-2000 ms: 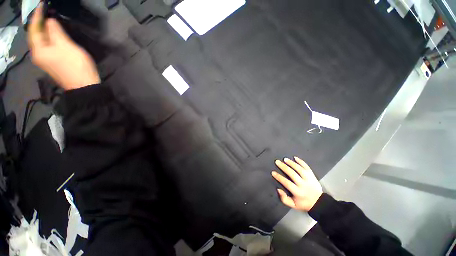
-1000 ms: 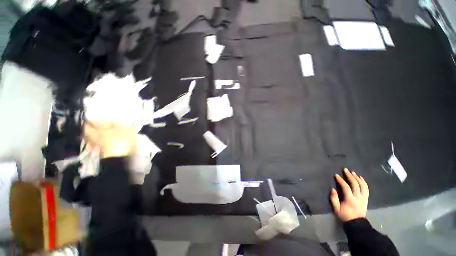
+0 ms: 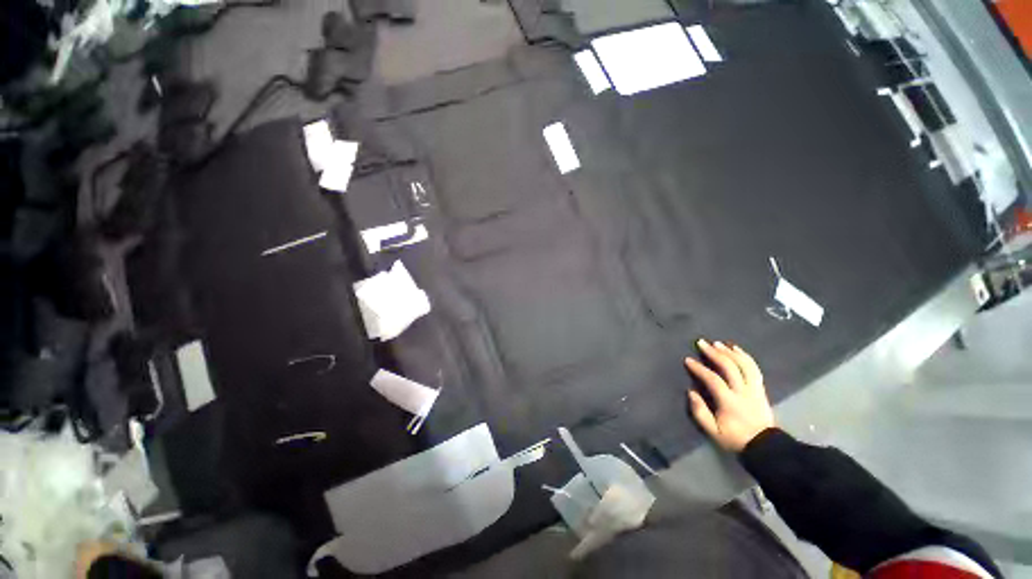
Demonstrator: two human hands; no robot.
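Observation:
A broad black material layer lies in front of me with cut lines in it. My right hand rests flat on its near edge, fingers slightly spread, holding nothing. My left hand is blurred and mostly cut off at the bottom left, beside a crumpled heap of white scraps; its grip is hidden. Loose white scraps lie at the middle left. A large pale cut piece lies at the near edge, with a smaller crumpled scrap to its right.
A white rectangle with narrow side strips lies at the far middle. A small white label lies right of my right hand. Jagged black cutting waste covers the left. The grey table edge curves along the right.
The view has swung about. My left hand has moved from the white heap's middle to the bottom left edge. Several white scraps are gone from the black area at left. My right hand stays on the layer.

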